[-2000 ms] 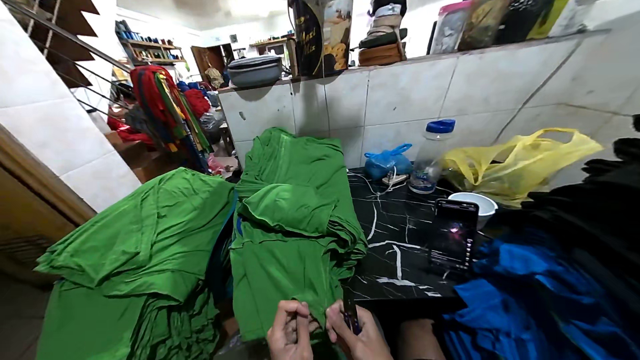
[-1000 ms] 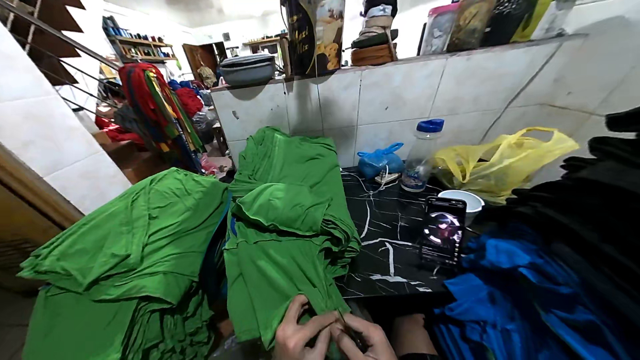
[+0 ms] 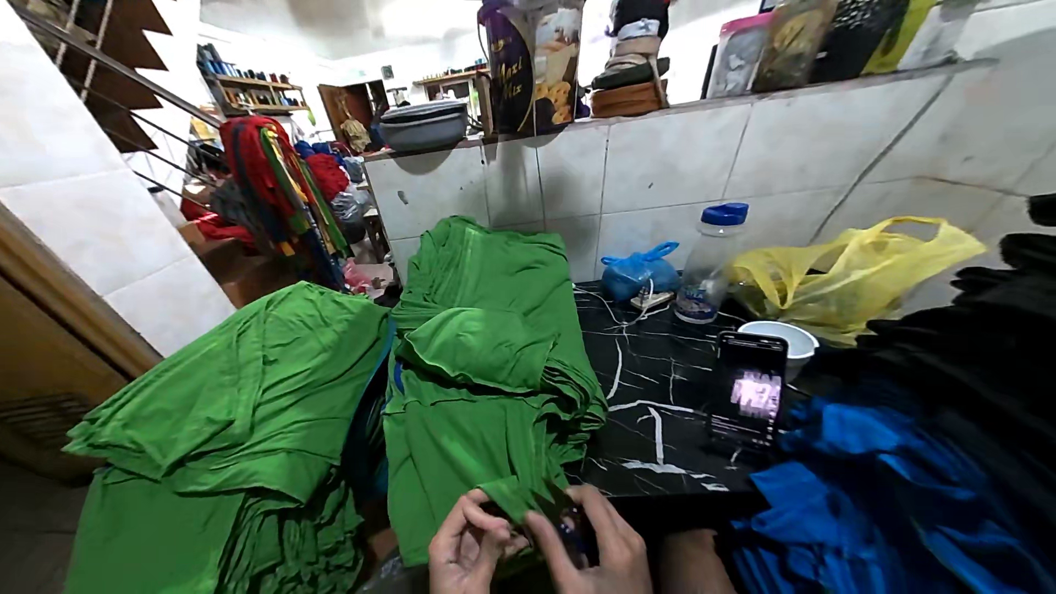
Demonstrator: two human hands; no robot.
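My left hand (image 3: 472, 540) pinches the lower edge of a green garment (image 3: 470, 445) at the bottom centre. Close beside it, my right hand (image 3: 590, 540) has its thumb at the same cloth edge and holds a small dark tool (image 3: 573, 528), partly hidden by the fingers; its kind cannot be told. The garment lies over a stack of green fabric (image 3: 503, 272) on the black marbled table. Another pile of green garments (image 3: 223, 388) lies to the left.
On the black table (image 3: 635, 412) a lit phone (image 3: 749, 388) stands against a white bowl (image 3: 784, 334). Behind are a clear bottle (image 3: 705, 272), a blue bag (image 3: 639, 272) and a yellow plastic bag (image 3: 850, 276). Blue cloth (image 3: 866, 487) and black cloth (image 3: 982, 355) lie right. A tiled wall (image 3: 676, 157) stands behind.
Both hands now have the green edge raised between the fingers, and the right hand has opened out more around the dark tool. The phone's screen picture has changed.
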